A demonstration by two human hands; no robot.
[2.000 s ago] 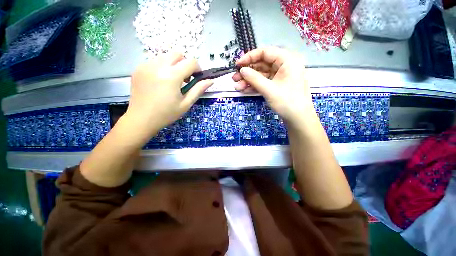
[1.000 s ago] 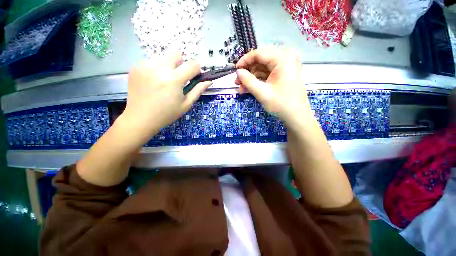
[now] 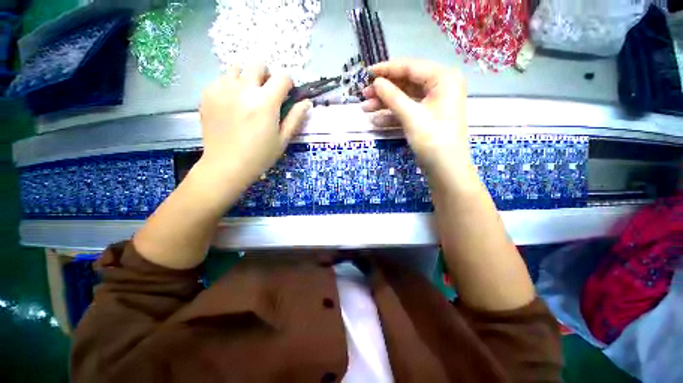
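Observation:
My left hand holds dark pliers or cutters, their jaws pointing right toward my right hand. My right hand has thumb and forefinger pinched together at the small black components; whether a part is between the fingertips is too small to tell. Several dark component sticks lie just behind the fingertips. Both hands are above the shelf edge, behind the blue PCB panels.
Behind lie a white pile, a green pile, a red pile, a plastic bag, a black tray and stacked blue boards. Metal rails border the panels. A person's red sleeve is at right.
The tool's tip has moved slightly back and away from my right fingertips, which have risen toward the loose black parts. The whole view has shifted slightly.

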